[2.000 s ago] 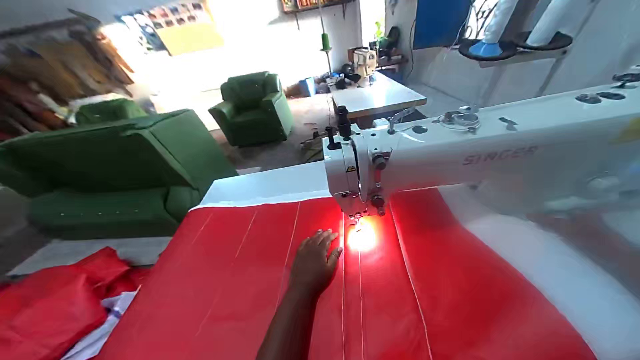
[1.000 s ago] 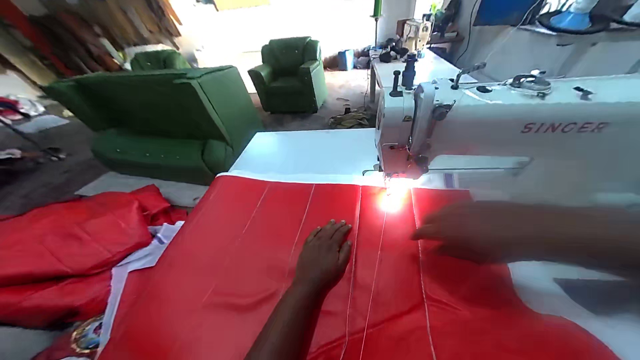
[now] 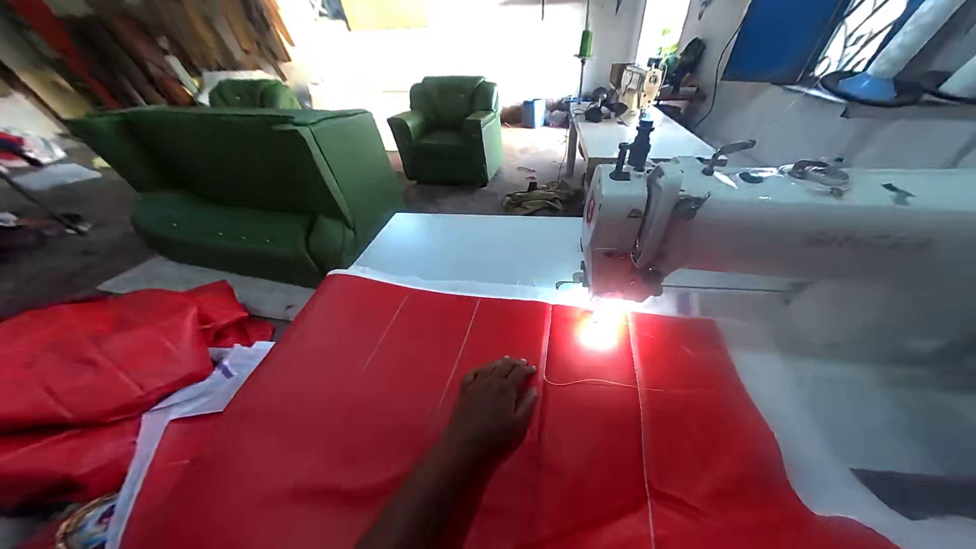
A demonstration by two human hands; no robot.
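A large red leather-like sheet (image 3: 366, 427) with pale stitched or drawn lines lies over the white sewing table (image 3: 480, 244). My left hand (image 3: 494, 404) rests on the sheet, fingers spread a little, left of a seam and in front of the needle area. Above the sheet's far edge stands the head of a white Singer sewing machine (image 3: 762, 221), its lamp glowing brightly on the material. A loose thread (image 3: 591, 380) runs across the sheet to the right of my hand. My right hand is out of view.
More red material (image 3: 99, 358) with a white backing is heaped at the left. Beyond the table are a green sofa (image 3: 229, 191) and a green armchair (image 3: 450, 130). Another white table (image 3: 648, 141) bearing a machine stands at the back. Thread cones sit at the upper right.
The right hand, seen over the right of the sheet one second ago, has left the view. The left hand stays on the sheet. A loose thread now lies across it.
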